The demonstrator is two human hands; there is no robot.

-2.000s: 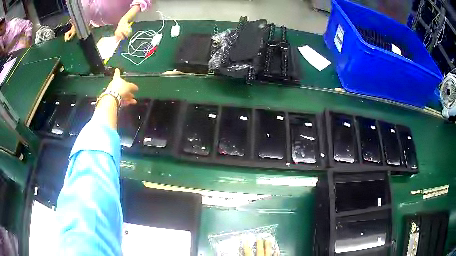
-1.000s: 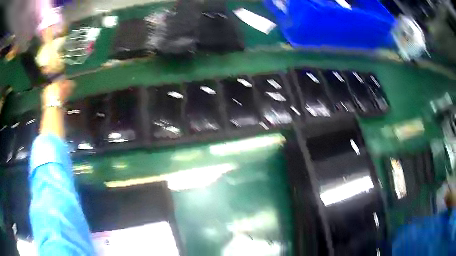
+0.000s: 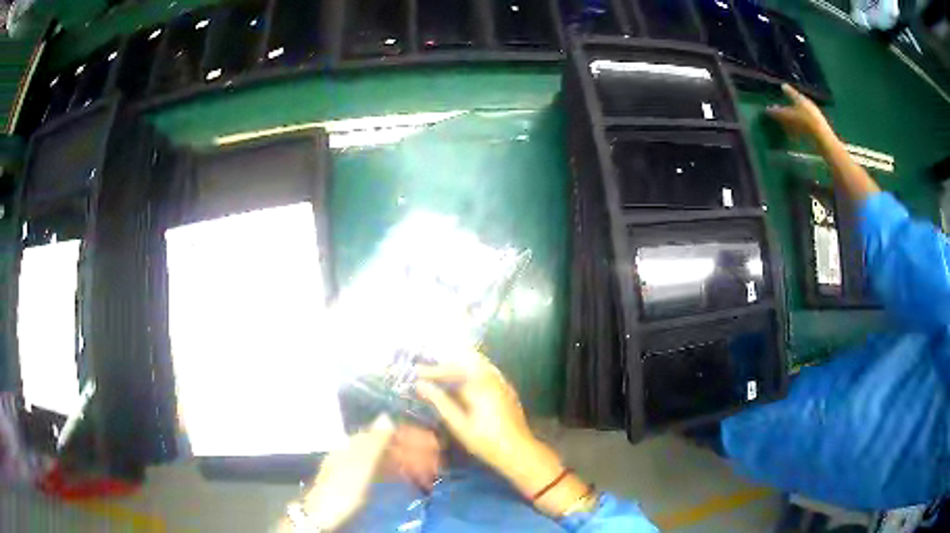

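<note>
A clear, crinkled plastic bag [image 3: 443,276] lies on the green bench in front of me, partly washed out by glare. Dark contents or a dark patch show at its near end. My right hand [image 3: 481,408], with a red band at the wrist, pinches the near part of the bag. My left hand [image 3: 354,463] is beside it at the lower edge, partly washed out, with its fingertips at the bag's near end. What lies between the hands is unclear.
White sheets lie on black trays [image 3: 245,172] at left. A tall tray stack with glossy black modules [image 3: 677,172] stands at right. More modules line the back. Another person's hand [image 3: 804,117] and blue sleeve reach in from the right.
The view has swung down and nearer. My left hand has come back from the far side of the bench to the bag. The person at right now reaches over the bench.
</note>
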